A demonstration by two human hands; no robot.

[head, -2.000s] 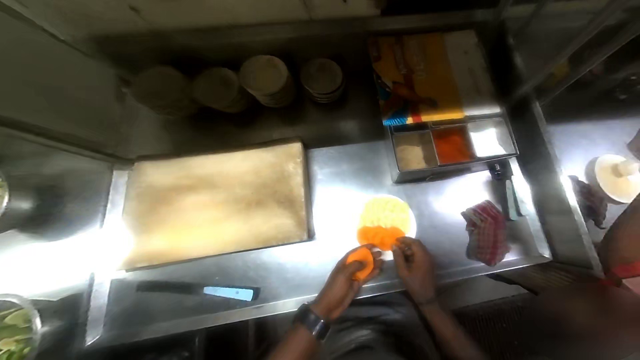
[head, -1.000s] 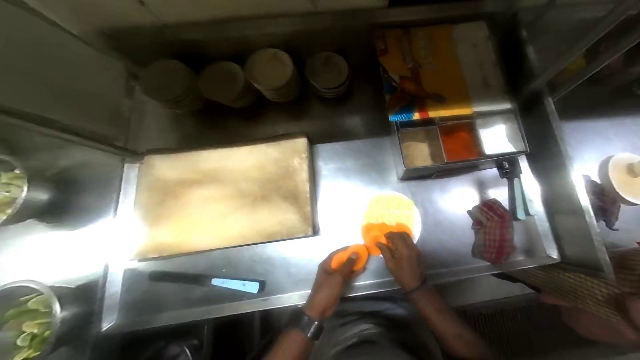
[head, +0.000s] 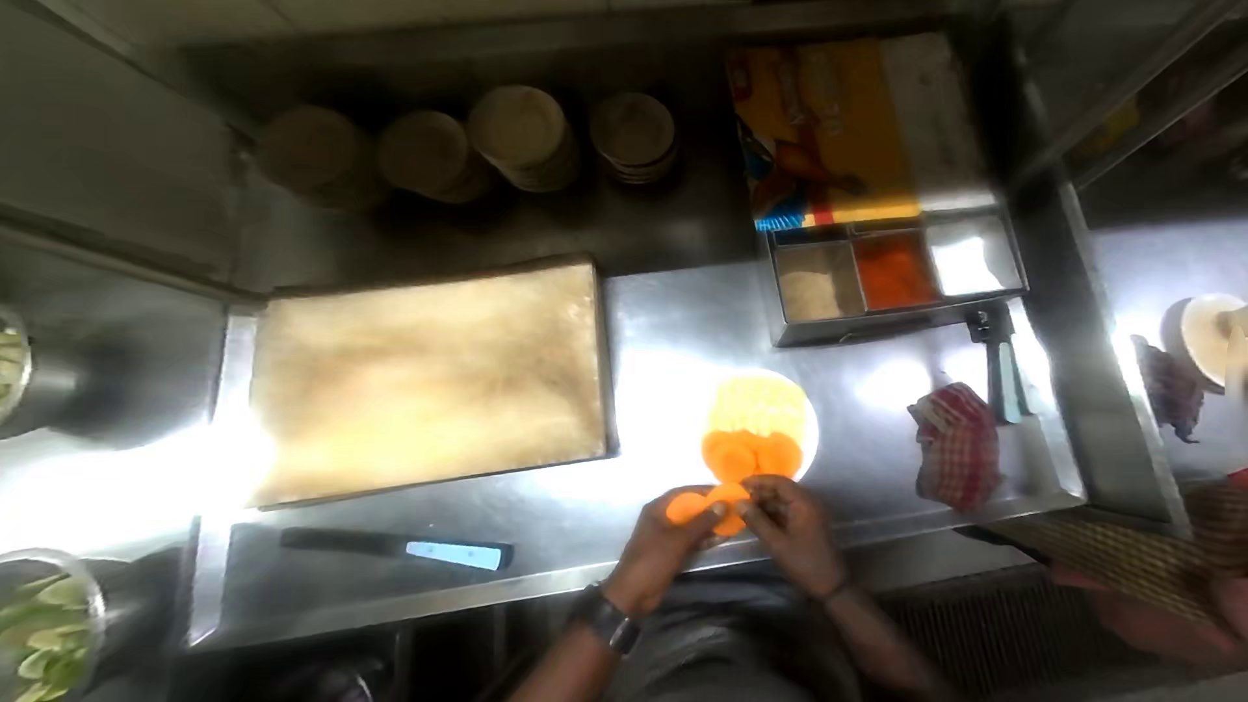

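A round white plate [head: 810, 429] near the front edge of the steel counter bears pale yellowish slices in its upper part and orange slices, probably carrot, [head: 751, 454] in its lower part. Just below the plate, my left hand [head: 663, 541] holds several round orange slices [head: 688, 507], its thumb on top of them. The fingertips of my right hand [head: 792, 531] touch the rightmost of these slices, beside the plate's lower rim. How firmly the right fingers pinch it cannot be made out.
A large cutting board [head: 429, 380] lies left, with a knife [head: 453, 554] in front. Plate stacks [head: 522, 132] stand behind. At right are a steel spice box [head: 848, 327], a checked cloth [head: 958, 448] and a peeler-like tool [head: 1004, 370]. Bowls flank the far left.
My right hand has moved from the orange slices on the plate down to those in my left hand. The held slices are now spread out between both hands.
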